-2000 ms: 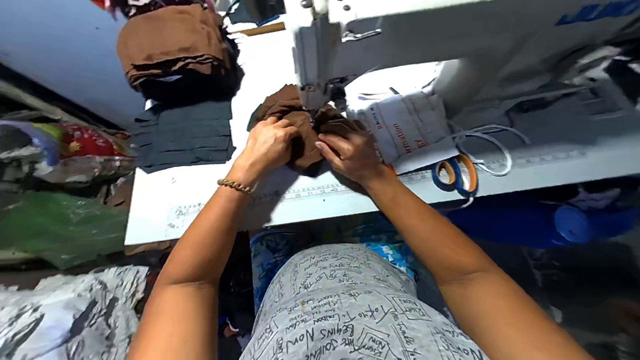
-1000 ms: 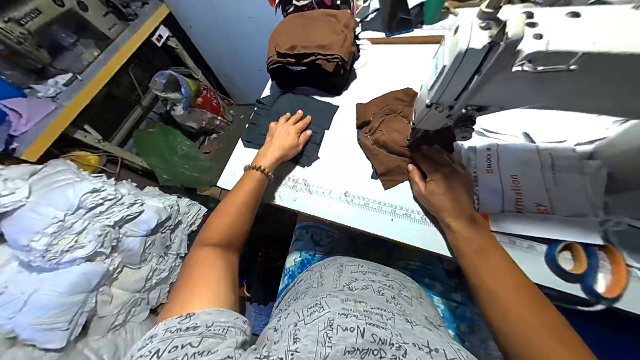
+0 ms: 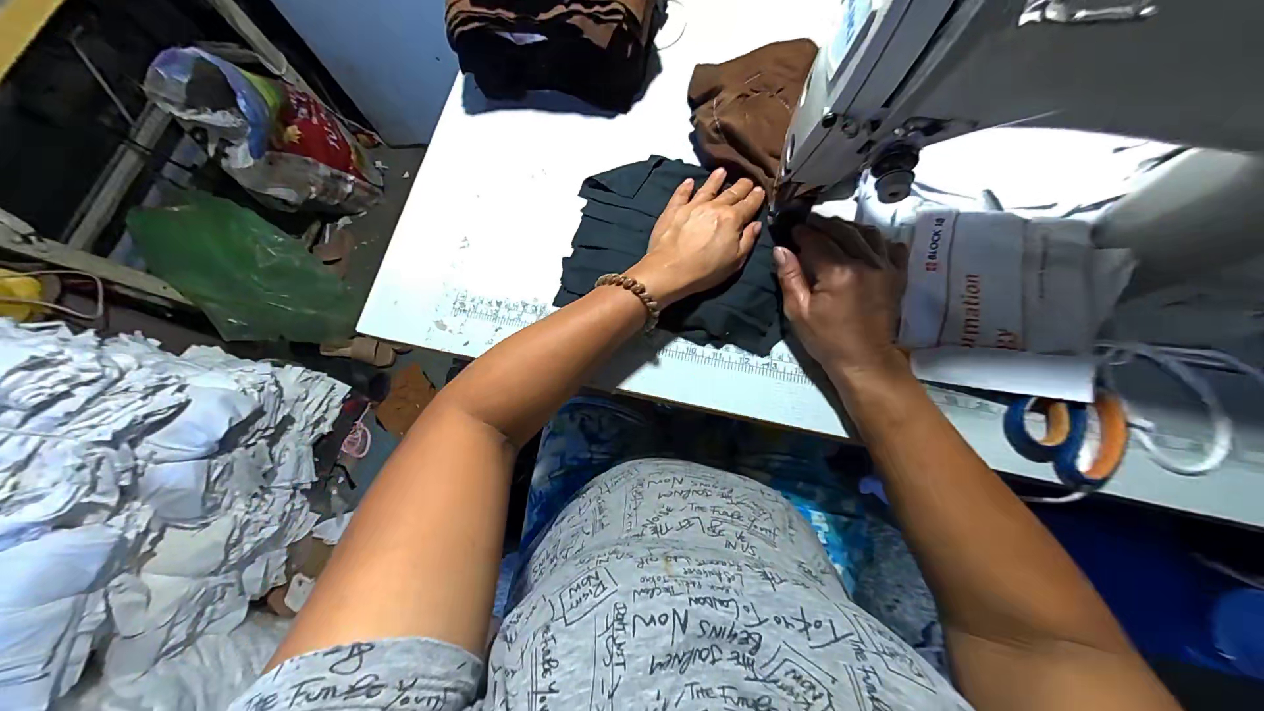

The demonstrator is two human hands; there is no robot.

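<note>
My left hand (image 3: 703,237) lies flat, fingers spread, on a stack of dark fabric pieces (image 3: 617,237) just left of the sewing machine's needle area. My right hand (image 3: 844,281) is curled at the needle area, with dark brown cloth under its fingers; its exact hold cannot be told. Brown fabric with stitch lines (image 3: 746,104) lies behind, partly under the head of the industrial sewing machine (image 3: 948,79). The needle and presser foot are mostly hidden by the machine head and my fingers.
Brown and black folded fabric (image 3: 553,49) sits at the table's back. Scissors with blue and orange handles (image 3: 1071,439) lie at the right front edge, near a white printed fabric bundle (image 3: 1017,281) and white cord. White cloth bundles (image 3: 148,474) are piled at left, below the table.
The dark stack, with my left hand on it, has moved right, up to the needle area. Two seconds ago both hands were on the brown fabric. The view has shifted.
</note>
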